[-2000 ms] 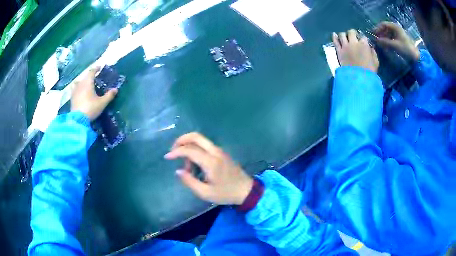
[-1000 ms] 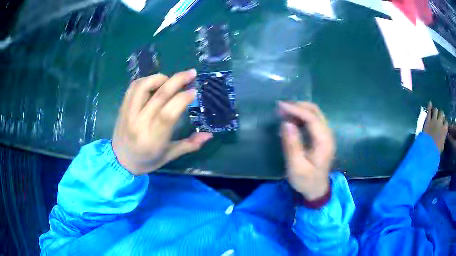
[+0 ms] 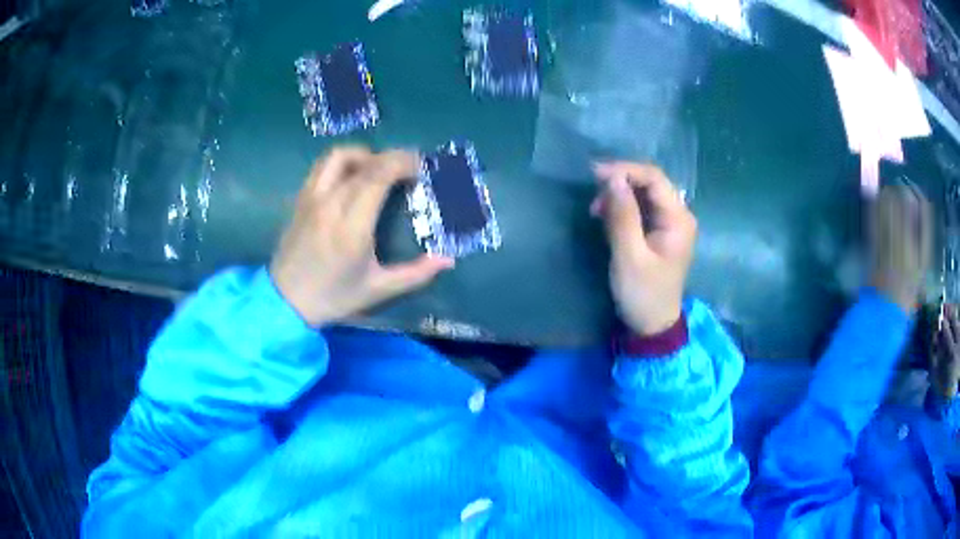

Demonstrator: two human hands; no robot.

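A blue circuit board (image 3: 458, 200) with a black heatsink and silver connectors on its left edge is between the thumb and fingers of my left hand (image 3: 353, 232), over the green bench. The thumb is at its lower left corner and the fingers at its upper left. My right hand (image 3: 647, 242) is to the right of the board, apart from it, with fingers curled and thumb near the index finger. I see nothing clear in it; any small thing between the fingertips is too blurred to tell.
Two more boards with black heatsinks lie beyond, one at upper left (image 3: 339, 90) and one at top centre (image 3: 503, 51). A clear plastic sheet (image 3: 611, 95) lies beyond my right hand. White paper (image 3: 868, 103) and a red piece (image 3: 890, 34) are at upper right. Another person's hand (image 3: 901, 244) is at right.
My left hand has come from the far boards to near the bench edge, with a board between its fingers. My right hand's fingers are more curled. The view has turned.
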